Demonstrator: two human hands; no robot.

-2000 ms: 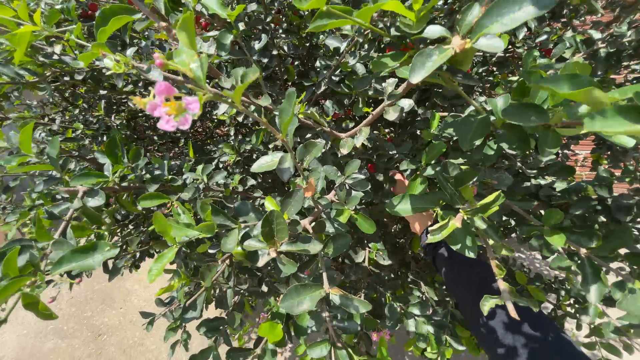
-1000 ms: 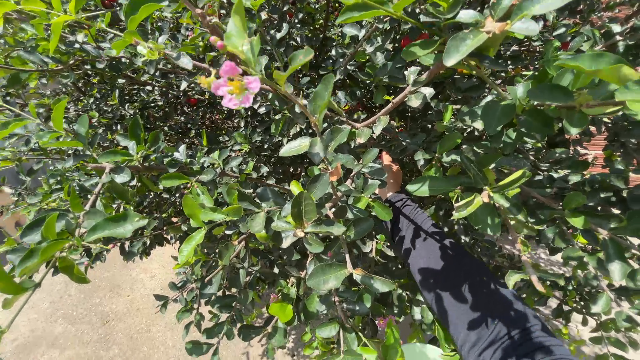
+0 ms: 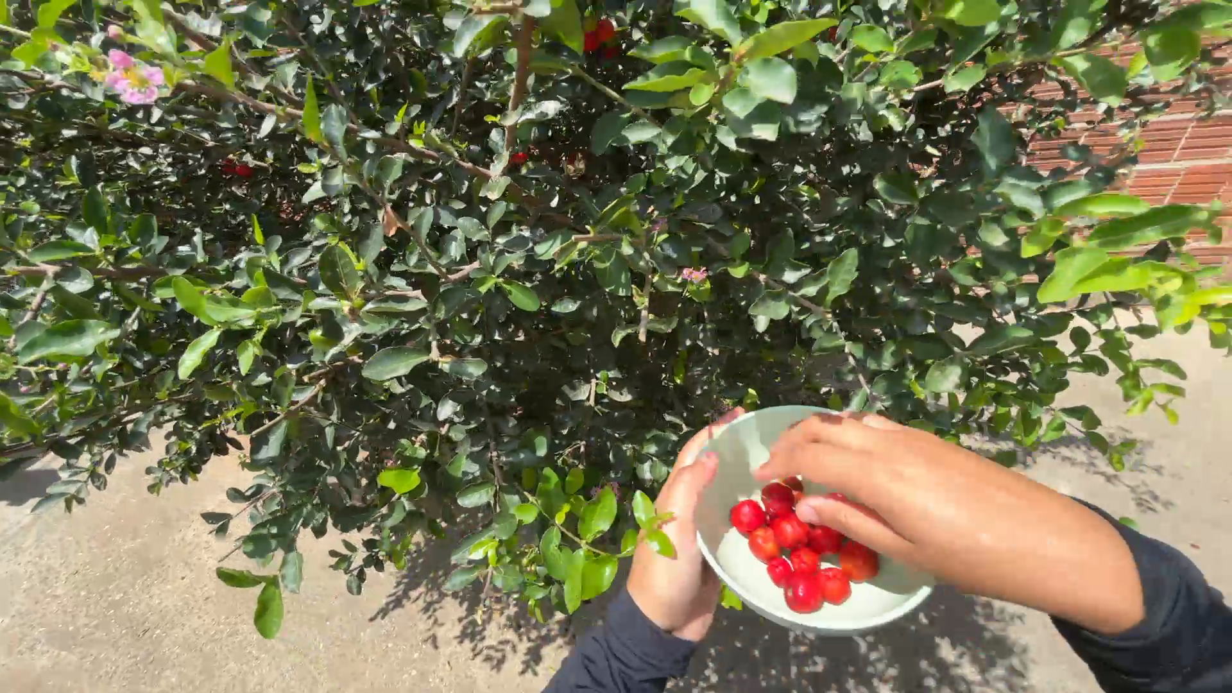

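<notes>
A pale green bowl (image 3: 890,604) at the lower right holds several red cherry-like fruits (image 3: 804,558). My left hand (image 3: 679,539) grips the bowl's left rim, thumb near the inside edge. My right hand (image 3: 866,481) is over the bowl from the right, its fingers bent down inside it and touching or just above the fruits; whether it holds one is hidden. Behind the bowl stands the leafy bush (image 3: 577,289), with red fruits (image 3: 599,37) at its top and more red fruits (image 3: 236,168) deep in the leaves at the left.
Pink blossoms (image 3: 135,79) show at the upper left of the bush. Woody branches (image 3: 520,87) cross the foliage, and leafy twigs (image 3: 577,558) hang beside my left hand. A red brick wall (image 3: 1169,154) stands at the right. Concrete ground (image 3: 125,577) lies below.
An arm reaching into the foliage in the earlier frames is no longer there. My two hands and the bowl of fruits have come into view at the lower right.
</notes>
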